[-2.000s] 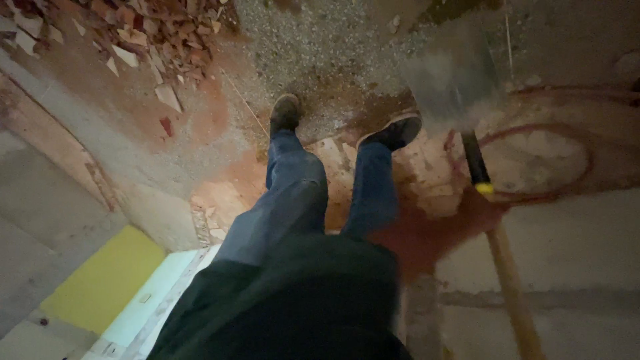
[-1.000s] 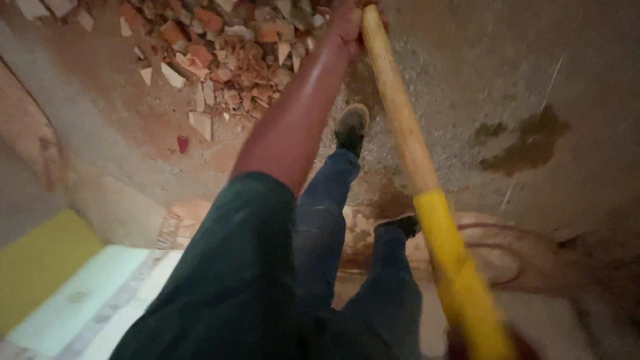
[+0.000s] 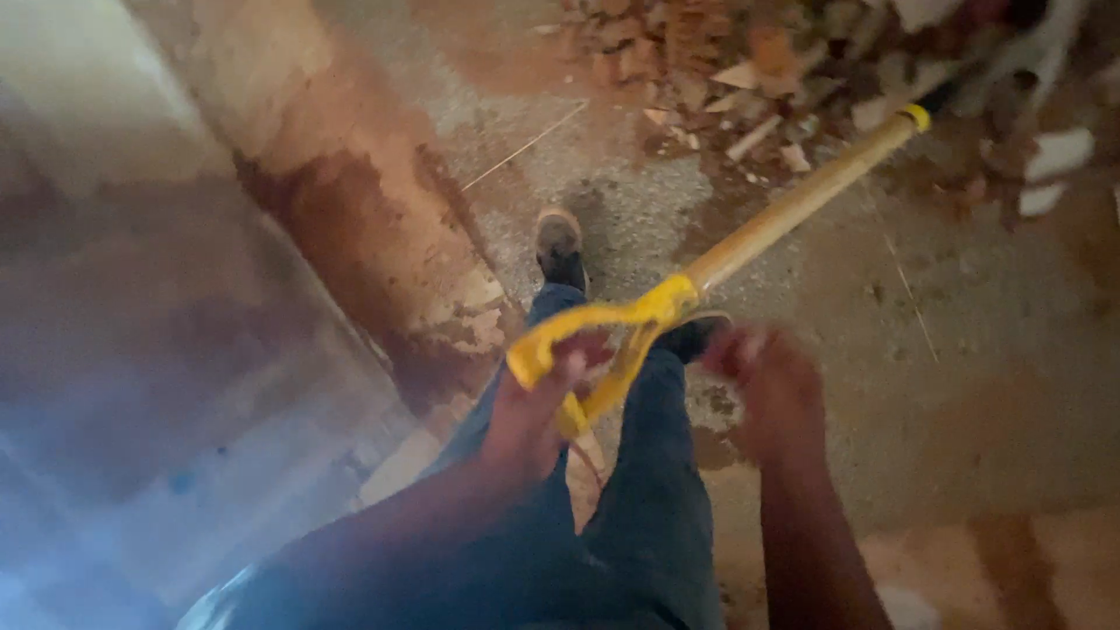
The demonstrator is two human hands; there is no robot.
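Observation:
A shovel slants across the middle, with a yellow D-handle (image 3: 669, 299) and a wooden shaft (image 3: 801, 206). Its far end reaches the rubble at the upper right, where the blade is too blurred to make out well. My left hand (image 3: 529, 416) is closed around the crossbar of the D-handle. To the right of the handle, my right hand (image 3: 774, 385) appears off the shovel, beside my shoe. Motion blur hides how its fingers are set.
Broken brick and tile rubble (image 3: 700, 70) lies heaped at the top right, with loose shards at its edge. A wall (image 3: 166, 289) runs along the left. My shoes (image 3: 560, 241) stand on a gritty concrete floor (image 3: 647, 192) with damp patches.
A second ago my left hand was on the wooden shaft; now it is at the D-handle. My right hand has come off the handle end. The view has turned a lot.

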